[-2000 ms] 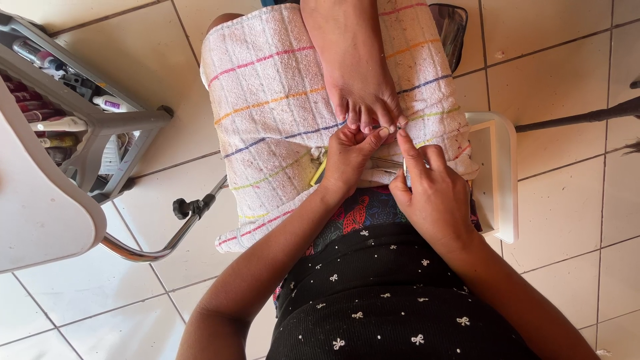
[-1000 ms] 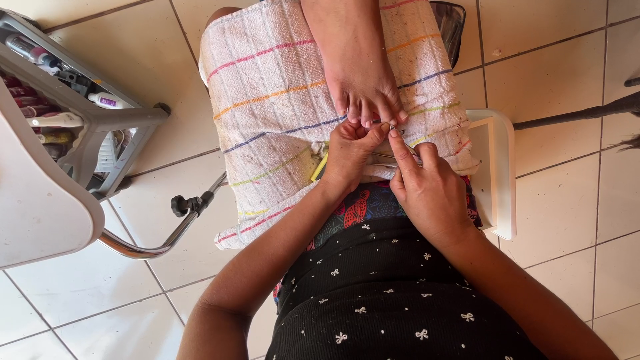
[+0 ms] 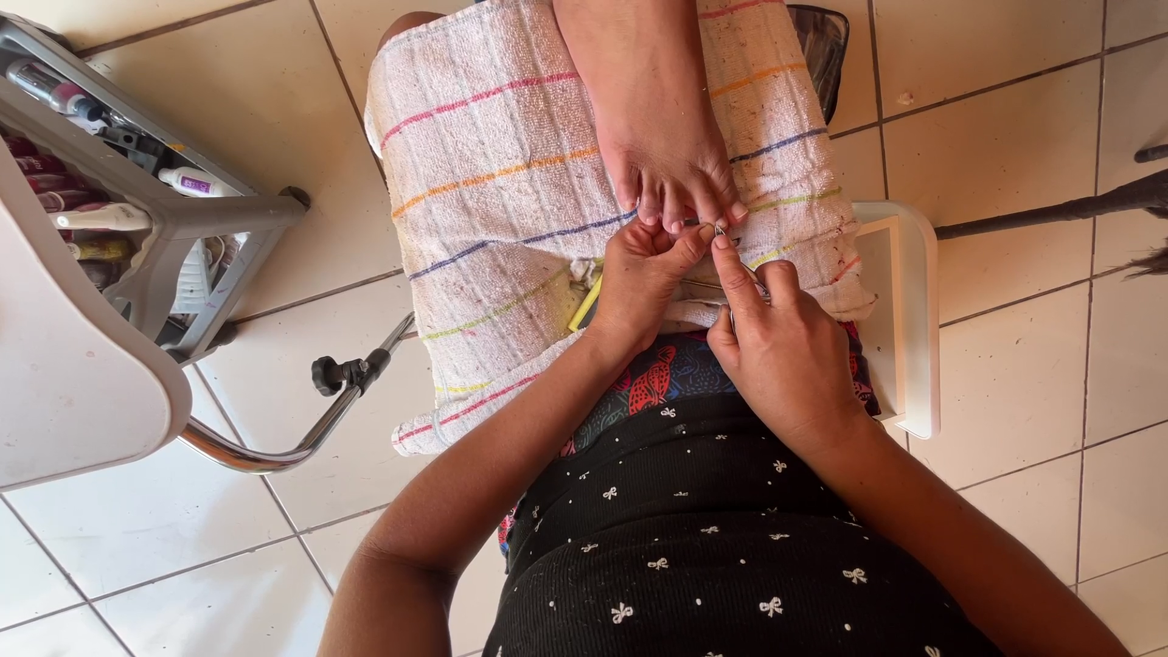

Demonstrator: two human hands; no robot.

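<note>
Another person's bare foot (image 3: 652,109) rests on a striped terry towel (image 3: 493,219) spread over my lap, toes pointing toward me. My left hand (image 3: 639,278) is at the toes, thumb and fingers pinched against one of the smaller toes. In my right hand (image 3: 776,338) is a small metal tool (image 3: 720,232), perhaps a cuticle nipper; its tip shows just past my extended index finger, near the toes, and the rest is mostly hidden by my fingers. Between my hands, a yellow-edged object (image 3: 586,306) and a bit of white cotton (image 3: 584,271) lie in the towel's folds.
At left stands a grey trolley (image 3: 228,219) with nail polish bottles (image 3: 68,201) and tubes, beside a white tabletop (image 3: 73,319). A chrome bar with a black knob (image 3: 327,375) curves near it. A white frame (image 3: 922,319) stands right of my lap, above the tiled floor (image 3: 1013,365).
Both hands stay at the toes. My right index finger, bent two seconds ago, has straightened along the tool. The foot and towel remain in about the same place.
</note>
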